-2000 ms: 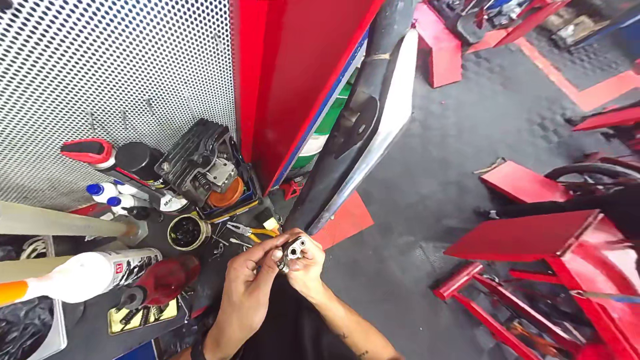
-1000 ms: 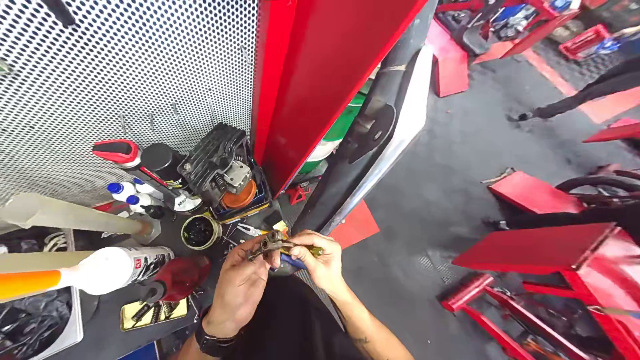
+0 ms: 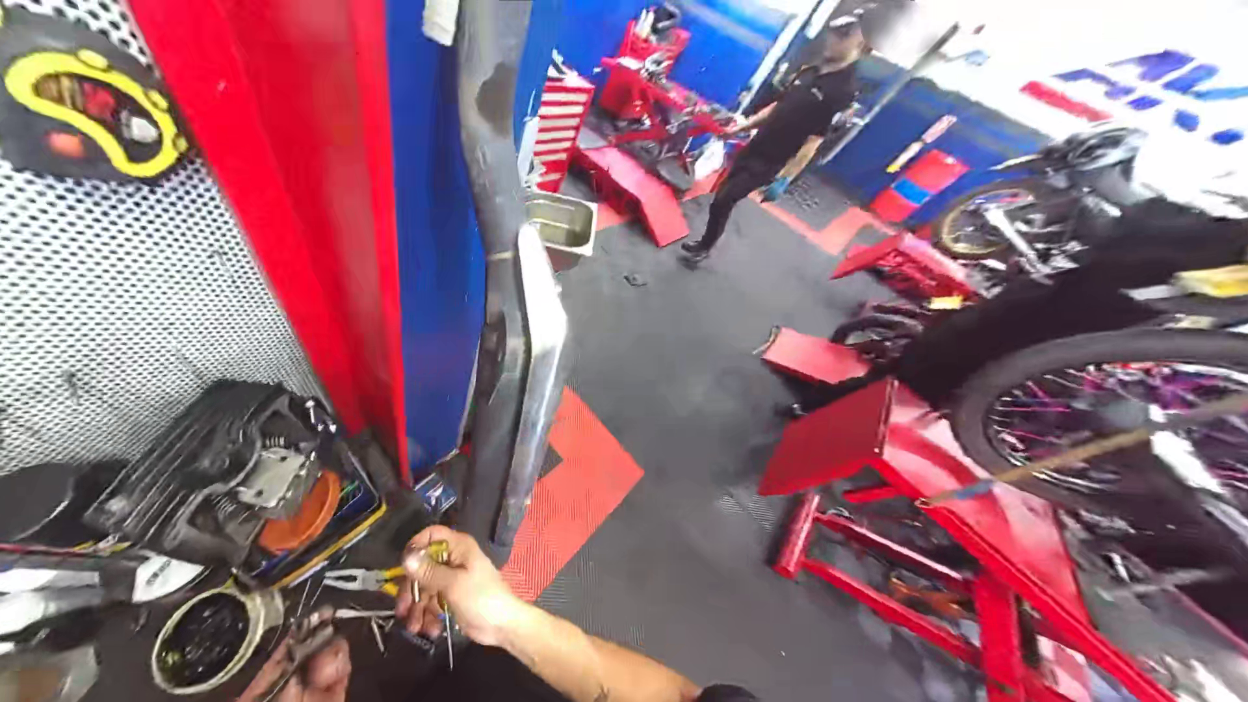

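Observation:
My right hand (image 3: 453, 585) is closed on a yellow-handled tool (image 3: 436, 554), probably a screwdriver, at the bench edge; a second thin shaft points down below the fingers. My left hand (image 3: 310, 668), low in the view, holds a small metal part (image 3: 310, 634), blurred and partly cut off. Yellow-handled pliers (image 3: 361, 579) lie just left of my right hand. A round tub of dark liquid or grease (image 3: 263, 609) stands left of my left hand. Behind it rests a finned engine part (image 3: 210, 468) beside an orange round piece (image 3: 302, 512).
A metal exhaust pipe (image 3: 502, 322) stands upright against a blue panel (image 3: 439, 234). Red motorcycle lifts (image 3: 829, 439) and a wheel with pink spokes (image 3: 1102, 429) are to the right. A person in dark clothes (image 3: 780, 136) stands farther back on the dark floor (image 3: 673, 351).
The view has swung up and right, bringing in a person and a motorcycle wheel. My hands, together one second ago, are now apart, the right one with a yellow-handled tool.

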